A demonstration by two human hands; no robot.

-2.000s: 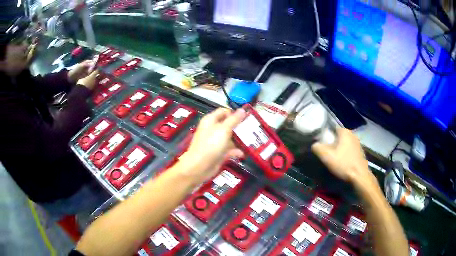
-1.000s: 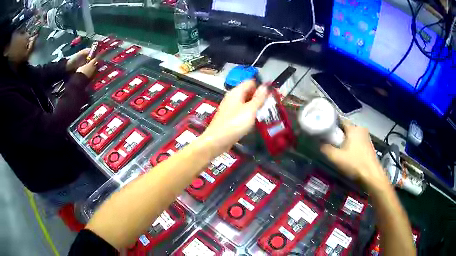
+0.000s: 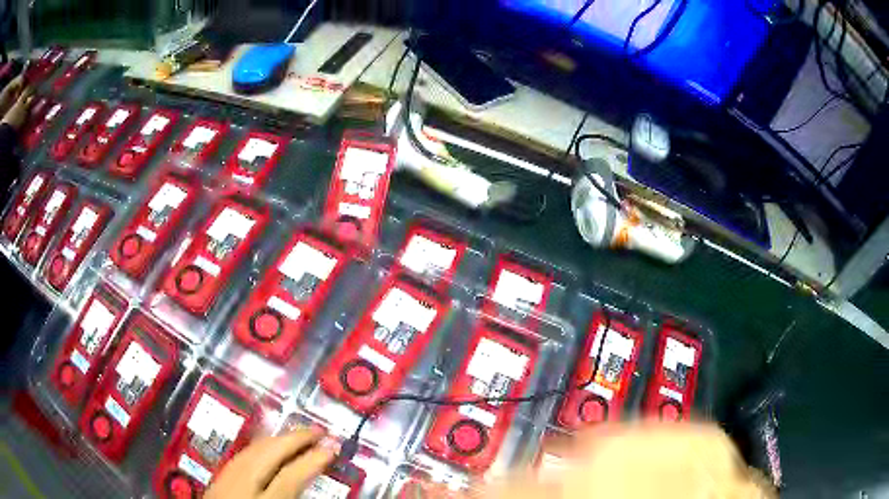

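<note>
Red handheld units (image 3: 292, 283) with white labels and dark round rings lie in clear blister trays (image 3: 200, 341). One red unit (image 3: 361, 185) lies at the trays' back edge. A thin black cable (image 3: 468, 401) runs across the units, its black plug (image 3: 348, 448) beside my left hand's fingertips. My left hand (image 3: 273, 468) is at the bottom edge, partly cut off, over a unit; its grip is unclear. My right hand (image 3: 634, 463) is blurred and cut off at the bottom right. A white scanner (image 3: 444, 171) lies behind the trays.
Another white scanner (image 3: 624, 219) lies to the right. On the shelf are a blue mouse (image 3: 262, 67), a narrow black item (image 3: 345, 53), a smartphone (image 3: 466, 76) and a pale mouse (image 3: 649, 137). A monitor (image 3: 673, 39) stands behind. Part of a coworker's hand (image 3: 14, 102) shows far left.
The view has shifted right. The scanner is out of my right hand and lies behind the trays. My left hand no longer holds up a unit. Both hands are lower, and the black cable now shows.
</note>
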